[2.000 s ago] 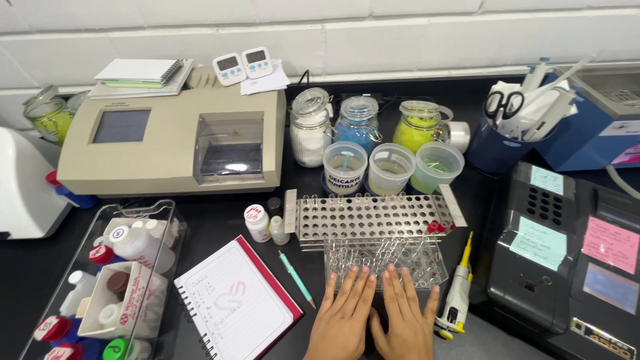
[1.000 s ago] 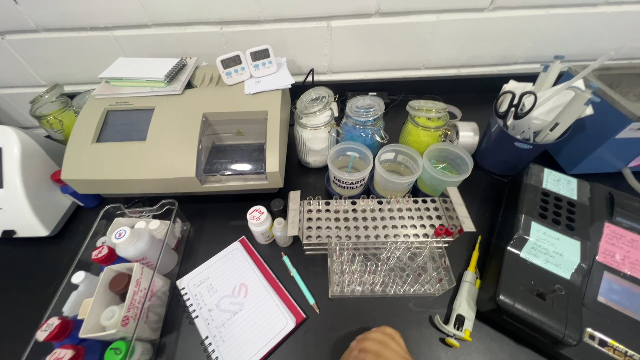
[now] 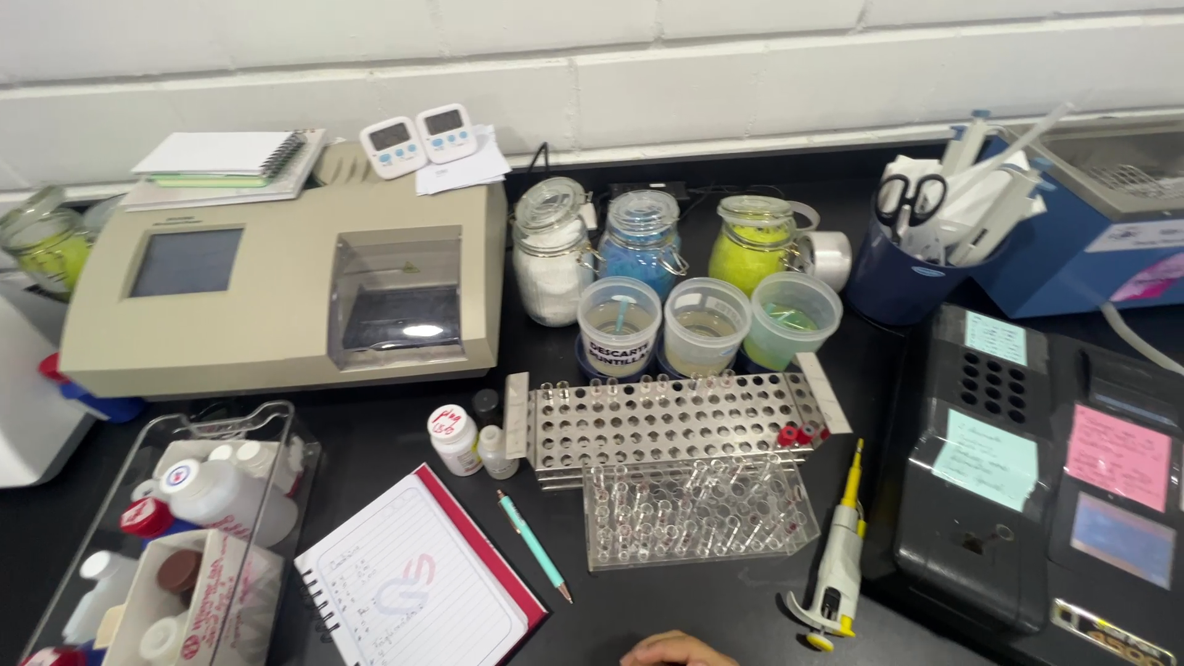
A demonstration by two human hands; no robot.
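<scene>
Only part of one bare hand shows at the bottom edge, seemingly my right hand [image 3: 678,649], with its fingers curled toward the left; whether they hold anything is hidden. My left hand cannot be seen. Above the visible hand, a clear acrylic rack [image 3: 703,553] holds several glass tubes. Directly behind it stands a metal test tube rack [image 3: 647,421] with tubes along its back row and red-capped tubes [image 3: 803,434] at its right end. A yellow and white micropipette [image 3: 840,569] lies to the right. A spiral notebook [image 3: 416,573] and a turquoise pen [image 3: 536,546] lie to the left.
Three plastic cups [image 3: 708,328] and several glass jars [image 3: 643,245] stand behind the racks. A beige analyzer [image 3: 277,342] and a carrier of bottles [image 3: 287,412] are at left. At right are a black instrument [image 3: 971,555], a blue holder with scissors [image 3: 902,291] and a blue bath [image 3: 1045,277].
Two seconds ago both hands lay flat over the front of the acrylic rack. They have withdrawn toward the bottom edge, leaving just part of one hand visible.
</scene>
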